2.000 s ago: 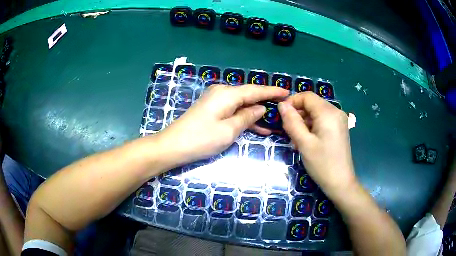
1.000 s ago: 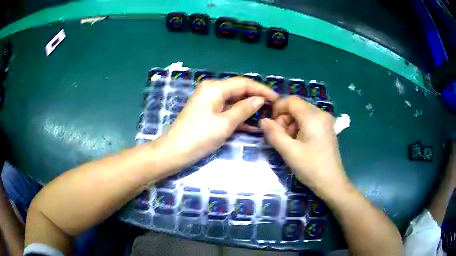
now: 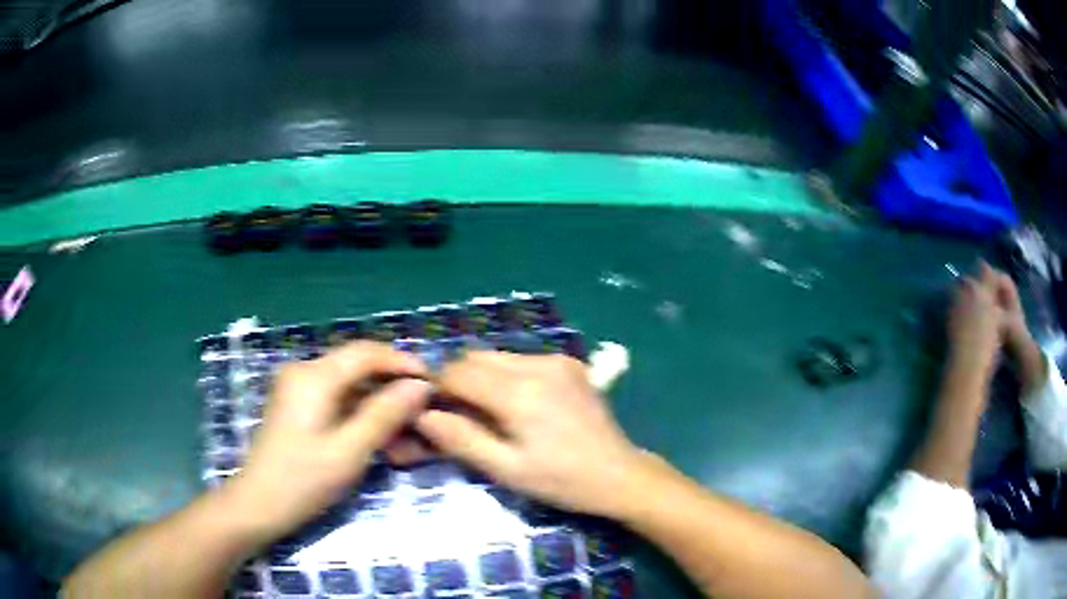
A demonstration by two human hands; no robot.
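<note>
My left hand (image 3: 334, 433) and my right hand (image 3: 527, 421) meet above the clear tray, fingertips and thumbs close together. A small black display unit is between them, but fingers and blur hide nearly all of it. The blister tray (image 3: 392, 578) lies under my hands, with dark units in the back rows and at the lower right, pale pockets along the lower front and strong white glare in the middle. Several black units (image 3: 322, 227) stand in a row behind the tray, along the bright green strip.
A white frame piece (image 3: 16, 293) lies at far left. A white scrap (image 3: 610, 365) is at the tray's right edge. Loose dark pieces (image 3: 833, 360) lie at right. A blue bin (image 3: 942, 193) is at upper right, near another person's hands (image 3: 985, 310) and white sleeves.
The view has turned up and right, so tray and hands appear lower and further left. The blue bin and another person's hands now show. My hands stay together, with the unit now mostly hidden.
</note>
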